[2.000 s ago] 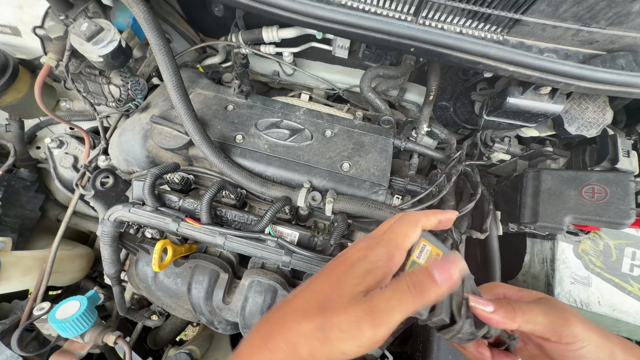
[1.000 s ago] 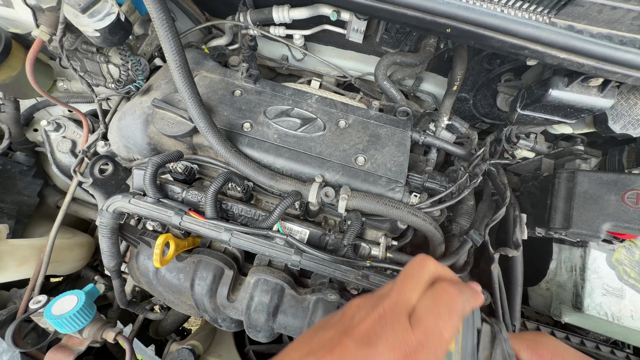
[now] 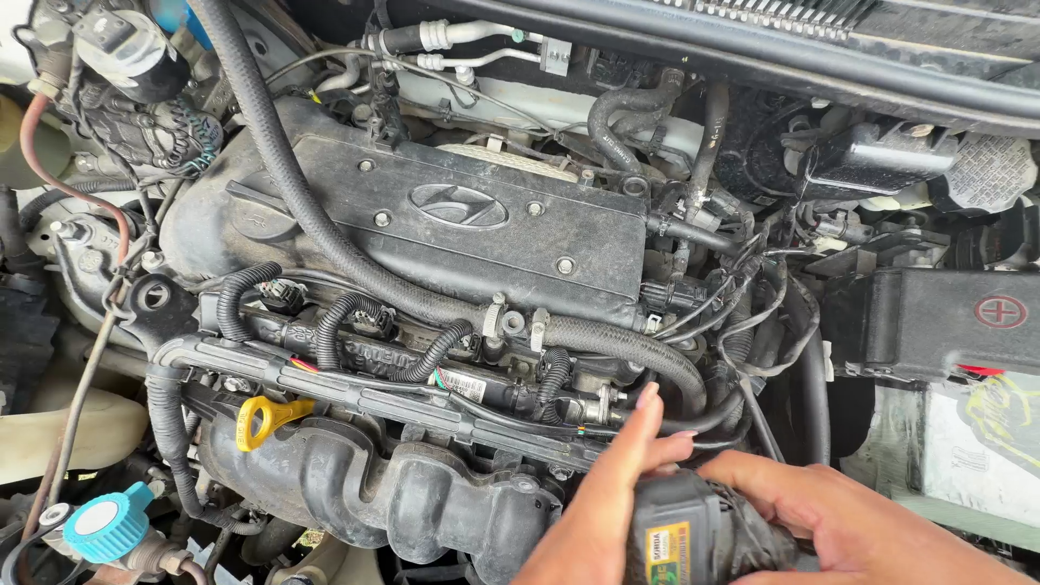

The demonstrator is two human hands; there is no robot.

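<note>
At the lower right, both my hands are around a black plastic part with a yellow label. My left hand lies along its left side, thumb side up and fingers extended. My right hand grips its right side, where dark wrapped material or wiring joins it. Just left of my left hand is the black intake manifold. Above my hands run a braided rubber hose and a bundle of black wires. The undersides of the part and of my fingers are hidden.
The black engine cover fills the middle. A yellow dipstick handle and a blue service-port coupler are at the left. The battery, with a black terminal cover, stands at the right.
One second ago the labelled part was mostly hidden behind my left hand; now its label faces the camera. My left hand's fingers have straightened, and more of my right hand shows.
</note>
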